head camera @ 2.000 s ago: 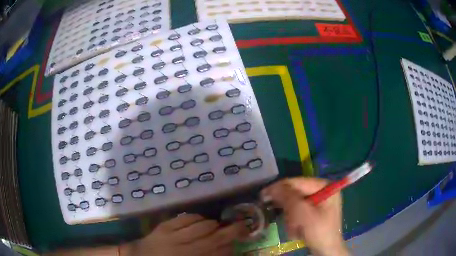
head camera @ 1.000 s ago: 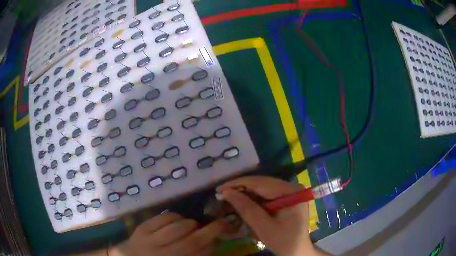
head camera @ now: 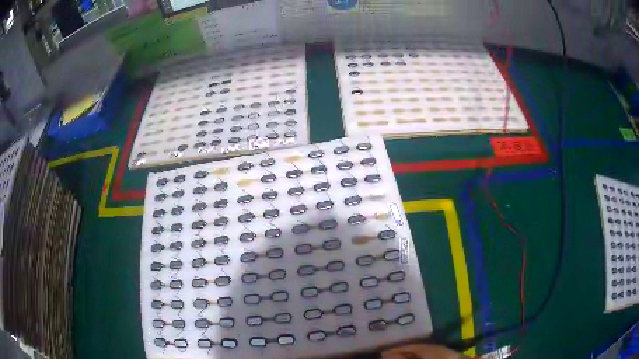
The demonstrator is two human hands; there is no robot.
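The white working tray (head camera: 235, 308) lies in front of me, with rows of linked dark-rimmed oval components (head camera: 339, 287) and a few tan slots without dark rims. A shadow falls across its middle and lower part. Only a sliver of my right hand (head camera: 413, 352) shows at the bottom edge, by the tray's near right corner; its fingers and anything in it are cut off. A small pale, shiny piece, perhaps the probe's clear end (head camera: 499, 352), shows at the bottom edge right of that hand. My left hand is out of the picture.
Two rear trays (head camera: 142, 140) (head camera: 519, 123) lie behind, with a red label (head camera: 516, 146) beside the right one. A side tray (head camera: 600, 238) is far right. Stacked trays (head camera: 38, 259) and a blue bin (head camera: 87, 126) are left. Red and dark leads (head camera: 561, 210) run down the right.
The view has tilted up, so the trays appear lower and the rear area shows. My left hand and most of my right hand, with the red probe handle, have left the picture.
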